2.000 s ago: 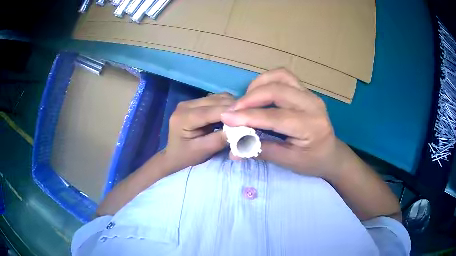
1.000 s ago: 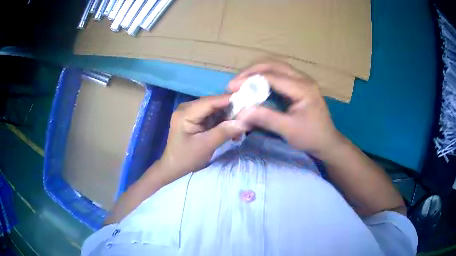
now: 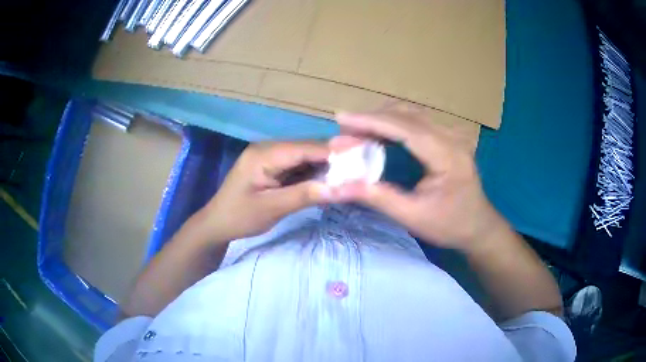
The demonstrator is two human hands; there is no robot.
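Note:
A white plastic end fitting (image 3: 355, 164) is held between both hands in front of my chest. It is blurred, and its open end is turned towards the right. My left hand (image 3: 273, 184) grips it from the left with thumb and fingers. My right hand (image 3: 425, 177) is around its right side, with thumb below and fingers above, slightly blurred. I cannot tell whether a tube is inside the fitting. Several silver tubes (image 3: 190, 27) lie in a slanting row on the brown cardboard (image 3: 397, 49) at the top left.
A blue crate (image 3: 170, 185) stands at the left, with cardboard inside and a few silver tubes (image 3: 113, 117) at its far end. Many thin white-silver rods (image 3: 615, 141) lie on a dark strip at the right. The teal bench top (image 3: 531, 155) shows around the cardboard. A shoe (image 3: 586, 305) shows lower right.
The white fitting has turned from facing me to facing more to the right. Both hands have shifted around it and still hold it. The view has shifted slightly.

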